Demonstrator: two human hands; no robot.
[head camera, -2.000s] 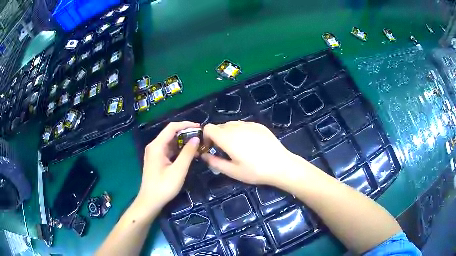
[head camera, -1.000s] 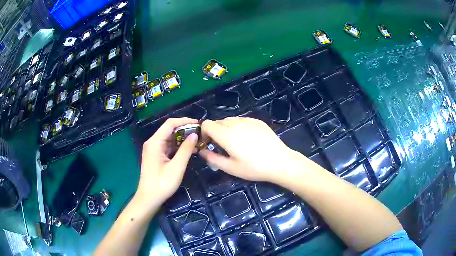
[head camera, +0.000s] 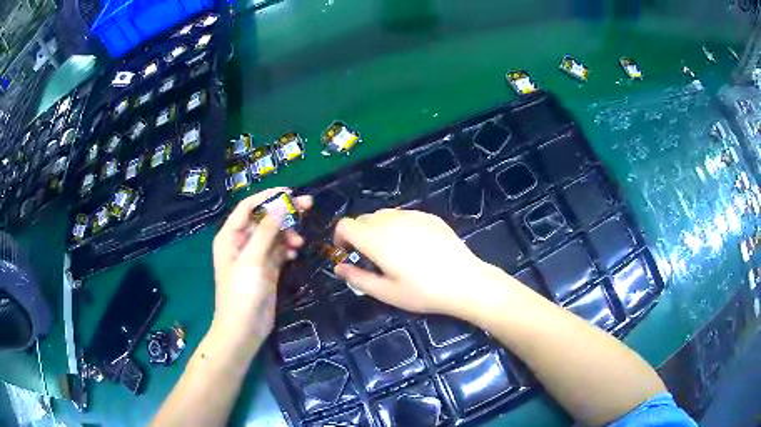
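My left hand (head camera: 254, 258) holds a watch body (head camera: 278, 208) between thumb and fingers, its silver-white and yellow inside facing up, above the left edge of the near blister tray. My right hand (head camera: 409, 254) holds a display module (head camera: 354, 260) at its fingertips; an orange-gold flex cable (head camera: 335, 252) sticks out toward the left. The two parts are apart. Most of the display module is hidden by the right fingers. The near black blister tray (head camera: 546, 288) lies under both hands, with dark square pieces (head camera: 516, 180) in some pockets.
Several watch bodies (head camera: 263, 160) lie on the green mat (head camera: 400, 50) beyond the tray. A left blister tray (head camera: 142, 221) holds rows of them. A blue bin (head camera: 142, 21) is top left. A black rectangle (head camera: 125, 317) and small dark parts (head camera: 165, 344) lie lower left. Clear plastic (head camera: 692, 175) is right.
My left hand has moved left and up from my right hand, with the watch body now turned to show its inside. The watch bodies along the far mat have shifted left in view.
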